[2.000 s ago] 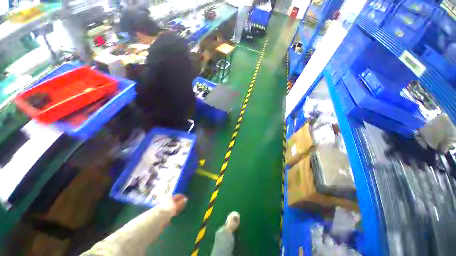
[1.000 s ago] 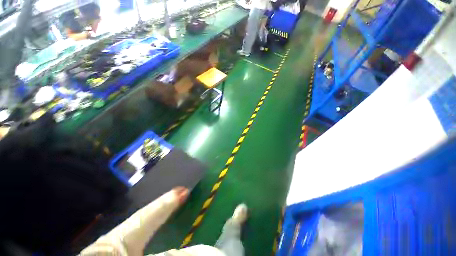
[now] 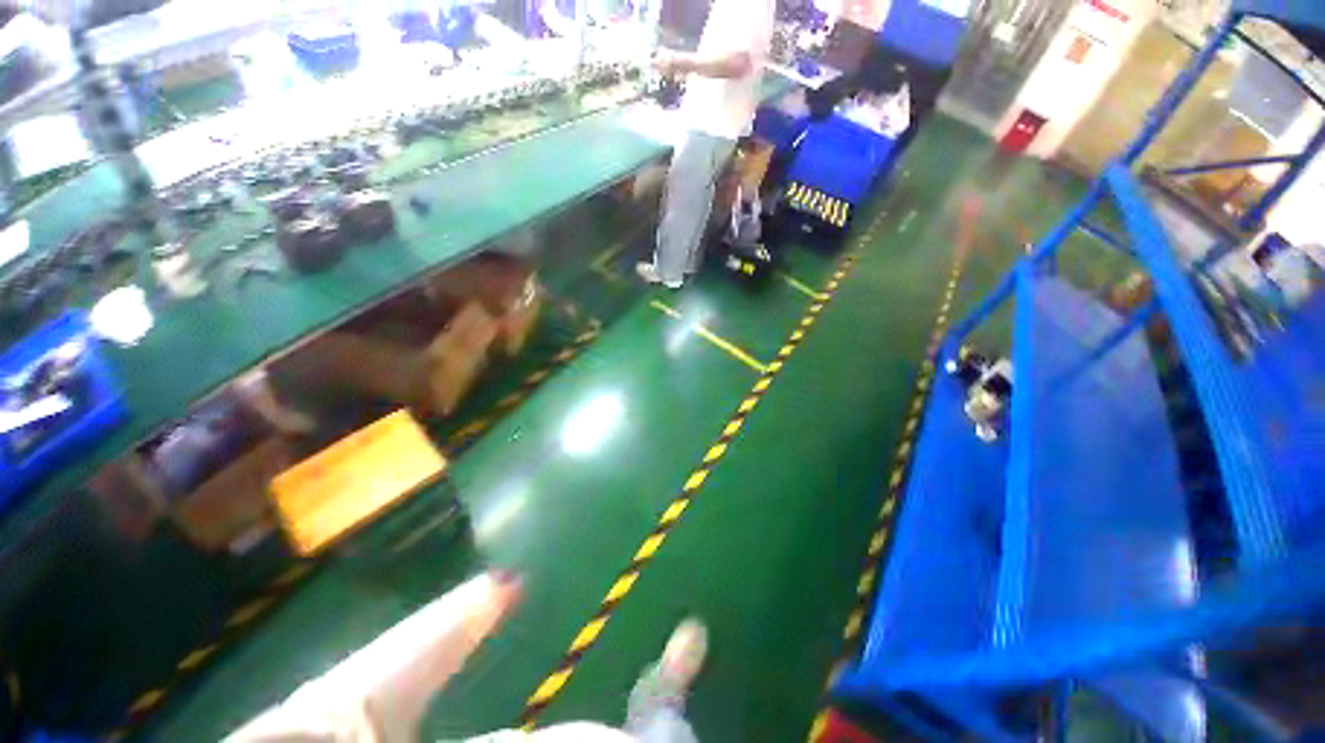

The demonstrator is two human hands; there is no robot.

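Note:
My left hand shows small and blurred at the lower middle, at the end of a pale sleeve, above the green floor. No held thing shows in it, but its fingers cannot be made out. My right hand is out of the picture. The thing nearest in front on the left is a stool with a yellow-orange top, standing beside the long green-topped bench. The hand is to the right of and below the stool top, apart from it.
Yellow-black floor tape runs ahead. A blue rack stands on the right, with small parts on its shelf. Cartons lie under the bench. A person stands ahead, near a blue bin. Another blue bin is at left.
The view has moved forward along the aisle. The stool and standing person are nearer. The dark-clothed person and the blue bin with the grey sheet have left the picture.

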